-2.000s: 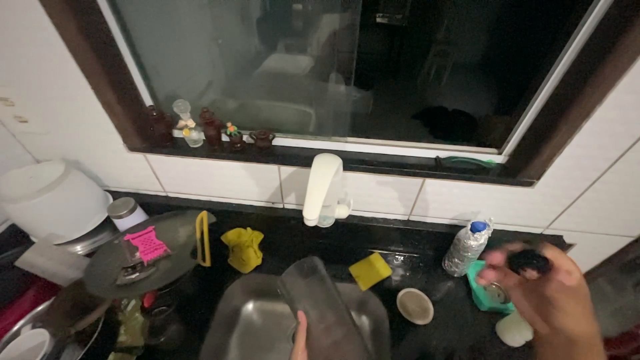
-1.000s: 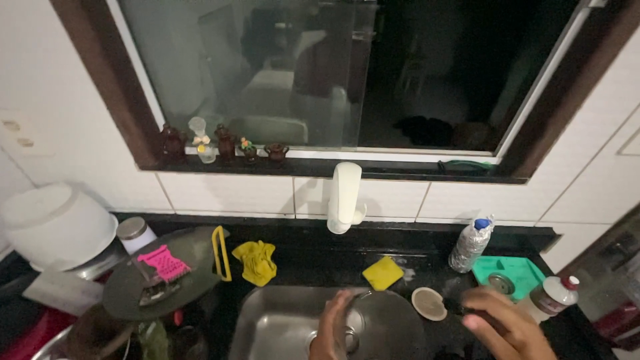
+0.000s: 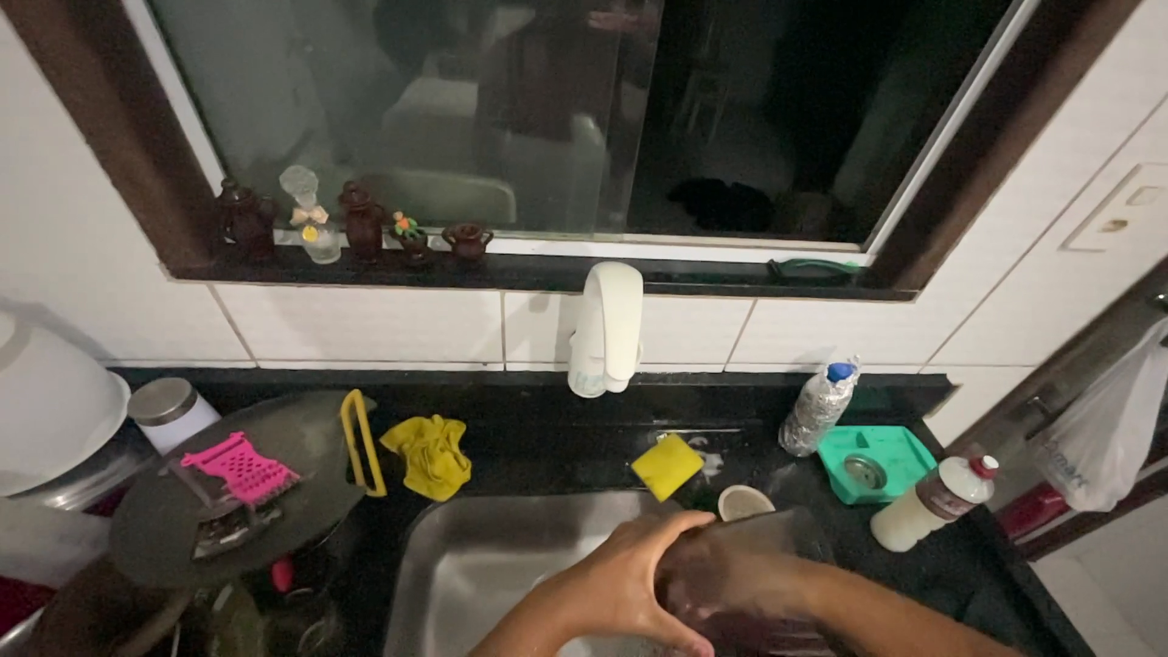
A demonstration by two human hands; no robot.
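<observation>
My left hand (image 3: 630, 575) grips the side of a clear, smoky-looking container (image 3: 798, 538) above the right part of the steel sink (image 3: 456, 547), thumb and fingers spread around it. Inside the container is my right hand (image 3: 721, 570), seen blurred through its wall; whether it holds anything there is hidden. A yellow sponge (image 3: 668, 466) lies behind the sink, with a small pale round dish (image 3: 745, 503) to its right, close to the container. Above the sink's back edge stands a white faucet (image 3: 607, 328). A crumpled yellow cloth (image 3: 429, 456) rests at the back left.
At right stand a foil-wrapped bottle (image 3: 819, 411), a green tray (image 3: 876, 464) and a red-capped bottle (image 3: 933, 504). On the left, a dark round lid (image 3: 319, 456) bears a pink plastic tool (image 3: 242, 468), near a white-sided jar (image 3: 173, 415). Small ornaments (image 3: 363, 222) line the windowsill.
My right hand has moved left from beside the small dish into the container. Two seconds ago it was near the green tray with a dark round thing, while my left hand held the container over the sink.
</observation>
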